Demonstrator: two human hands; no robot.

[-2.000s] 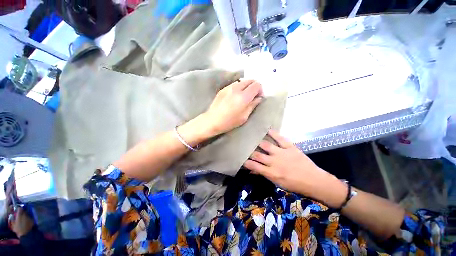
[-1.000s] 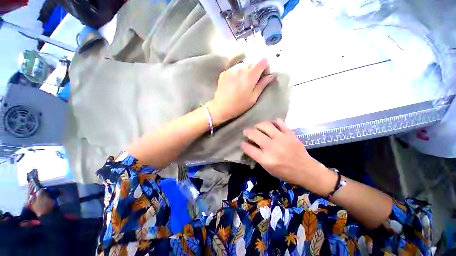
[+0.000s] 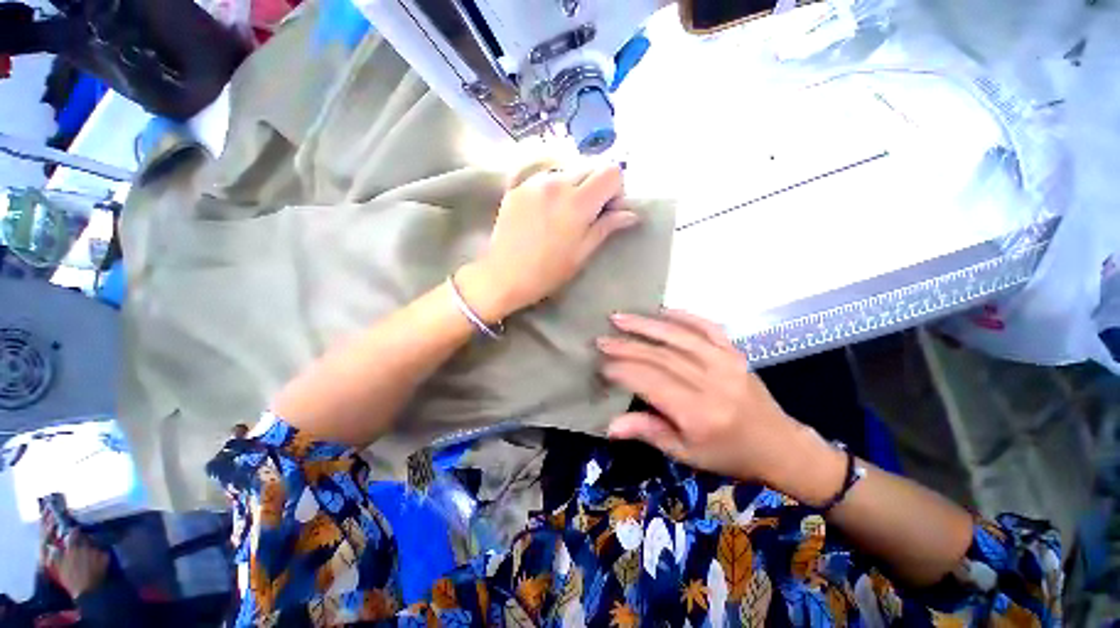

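Observation:
A large khaki garment piece [image 3: 283,276] covers the left of the white machine table and hangs over its front edge. My left hand [image 3: 553,233] lies on the cloth just in front of the needle area, with fingertips bent down onto it near its right part; whether they pinch it is hard to tell. My right hand [image 3: 694,386] rests with fingers spread on the cloth's right front part, near the table edge. The sewing machine head [image 3: 540,49] is above my left hand. A grey-blue cylinder fitting [image 3: 592,119] hangs beside the brightly lit needle area.
An edge ruler [image 3: 903,297] runs along the table front at right. Clear plastic sheet [image 3: 983,129] and a white plastic bag [image 3: 1044,313] lie or hang at right. A blue crate [image 3: 418,540] is below the table. Another person's hand [image 3: 76,558] shows at lower left.
The view has shifted. My right hand's fingers are spread wider and flatter on the cloth. My left hand remains on the cloth near the needle area.

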